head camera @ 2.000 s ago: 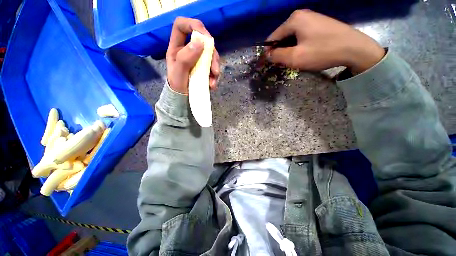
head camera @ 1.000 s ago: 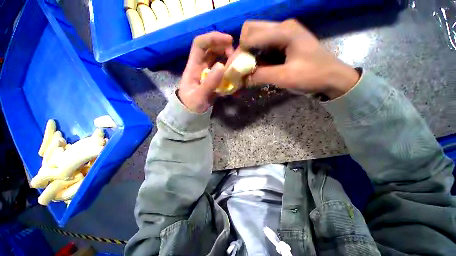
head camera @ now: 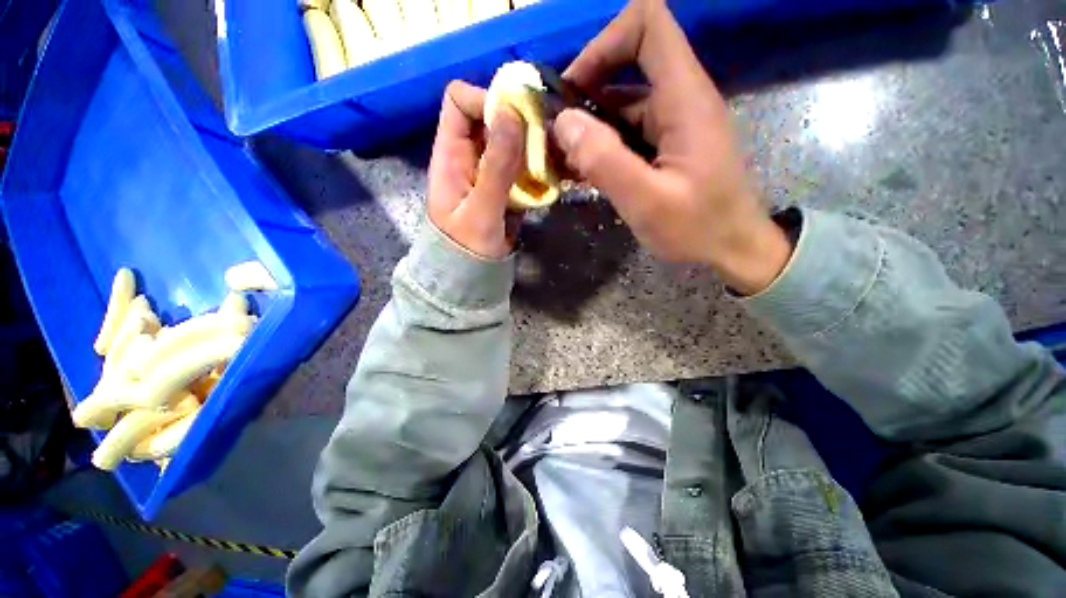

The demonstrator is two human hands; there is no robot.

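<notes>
My left hand point(head camera: 477, 175) holds a pale yellow banana piece point(head camera: 528, 134), its whitish end up and turned toward my right hand. My right hand point(head camera: 666, 152) is beside that end, its fingers closed around a small dark tool point(head camera: 569, 94), mostly hidden in the fingers. The tool seems to be at the upper end of the piece; whether it touches is hard to tell. Both hands are above the speckled grey worktop point(head camera: 678, 315).
A blue side crate point(head camera: 152, 175) stands slanted at left with a loose heap of banana pieces point(head camera: 164, 368) in its near end. A blue front crate point(head camera: 339, 111) lies across the far side with pieces in a row point(head camera: 380, 29). Crinkled clear film point(head camera: 1050, 58) shows at the far right edge.
The banana piece, earlier hanging down in my left hand, is now turned end up. My right hand has come from the trimmings on the worktop to the piece with the tool.
</notes>
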